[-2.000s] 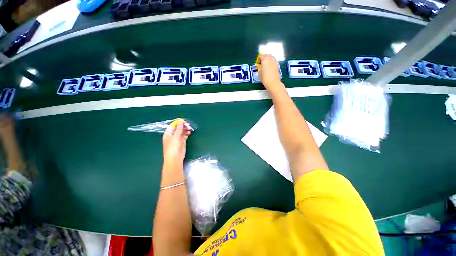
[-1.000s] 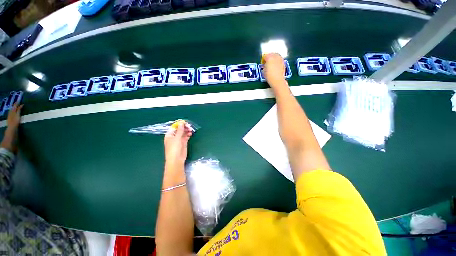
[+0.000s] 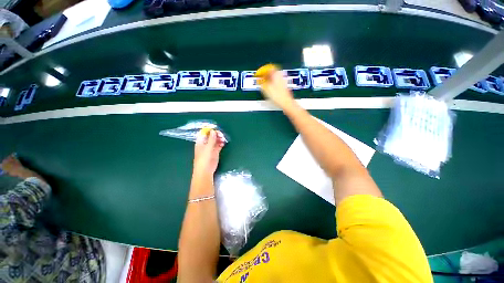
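Observation:
My left hand (image 3: 209,152), with a yellow finger cot, pinches the right end of a flat clear bag (image 3: 185,130) above the bench; small white bits show at the fingertips. My right hand (image 3: 272,83), blurred, with yellow-orange fingertips, is over the row of flat units on the belt, partly covering one unit. Whether it holds a small part cannot be seen. Another flat unit (image 3: 222,80) lies left of it, and one more (image 3: 328,79) lies to its right.
A crumpled clear bag pile (image 3: 237,207) lies right of my left forearm. A white paper sheet (image 3: 301,166) lies partly under my right forearm. A larger bag of white parts (image 3: 418,132) and a slanted grey post (image 3: 470,66) are at right. Another person's hand (image 3: 15,167) is at far left.
My right hand has moved left along the row to another unit. My left hand still holds the bag. The other person's hand has drawn back from the belt. The view has shifted slightly.

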